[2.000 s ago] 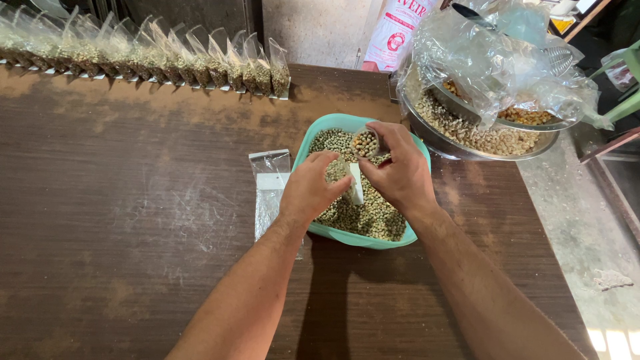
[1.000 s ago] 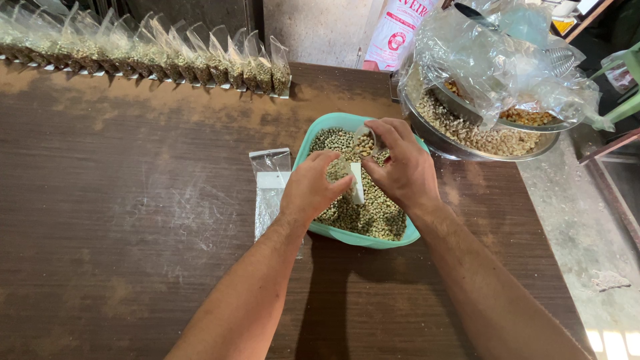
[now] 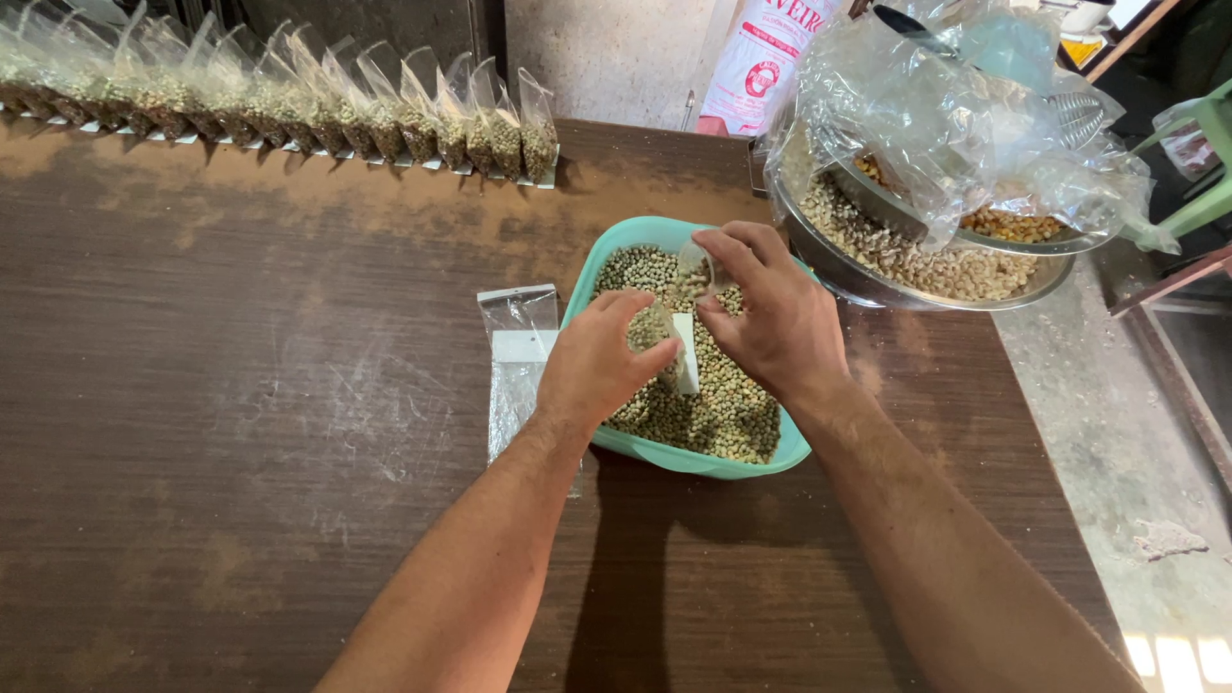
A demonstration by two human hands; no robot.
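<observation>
A turquoise plastic tub (image 3: 698,467) full of greenish dried peas (image 3: 741,414) stands on the brown table. Over its left side, my left hand (image 3: 602,361) holds a small clear plastic bag (image 3: 654,332) with peas inside and a white strip (image 3: 685,354) along its edge. My right hand (image 3: 780,308) grips a small clear cup (image 3: 695,269) by its rim, tilted above the tub close to the bag, with some peas in it. Flat clear bags (image 3: 525,346) with white tops lie left of the tub, partly behind my left forearm.
A long row of filled clear bags (image 3: 481,135) stands along the table's back edge at the left. At the back right, steel bowls (image 3: 962,298) of grains and kernels sit under crumpled clear plastic (image 3: 962,115). A printed white sack (image 3: 765,72) is behind the table.
My right hand has tilted the cup from its earlier position over the tub. My left hand has stayed around the bag in nearly the same place.
</observation>
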